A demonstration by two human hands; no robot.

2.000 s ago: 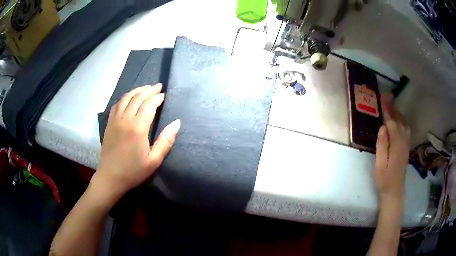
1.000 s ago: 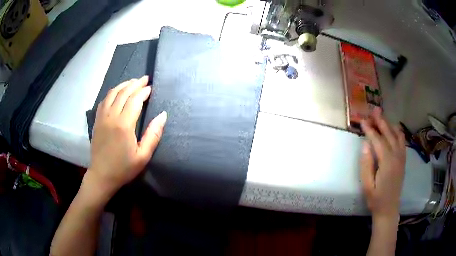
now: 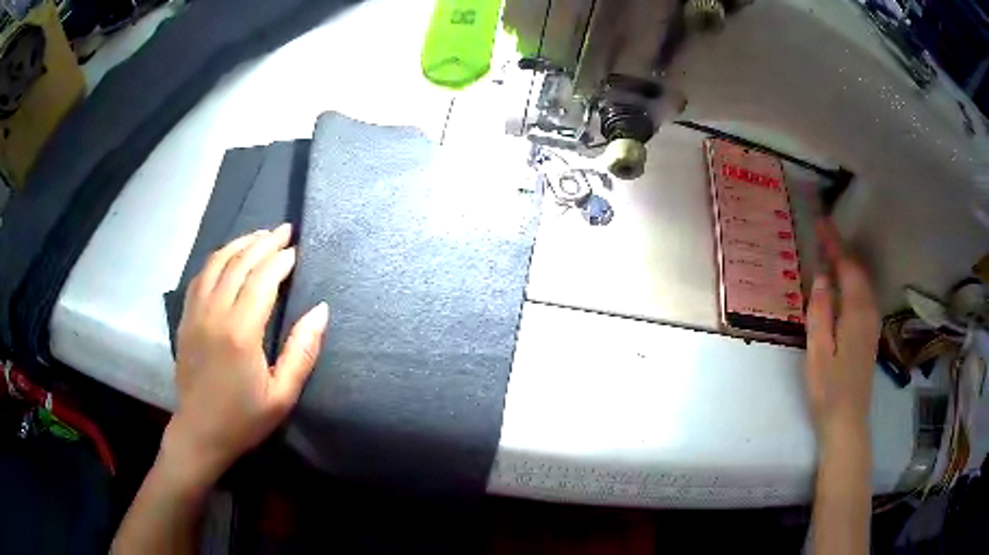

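Note:
A dark grey cut panel (image 3: 407, 293) lies on the white sewing table, its right edge beside the needle area (image 3: 553, 125), and hangs over the front edge. My left hand (image 3: 239, 325) rests flat with fingers apart on the darker cloth at the panel's left edge. A smartphone (image 3: 756, 239) with a pink and red screen lies right of the needle. My right hand (image 3: 844, 341) is at the phone's lower right side, fingers extended; whether the fingertips touch it is unclear. It does not grip the phone.
The machine head with a round knob (image 3: 626, 158) stands at top centre. A bright green plastic tag (image 3: 462, 41) hangs left of it. Dark layered panels (image 3: 119, 141) lie at far left. A red rim (image 3: 71, 417) is lower left. Bundled threads (image 3: 949, 325) are at the right edge.
The phone screen has changed from a dark one with a pop-up, through orange-red, to a pink list. My right hand moved over the phone's lower end, then back to its right side. The view shifted.

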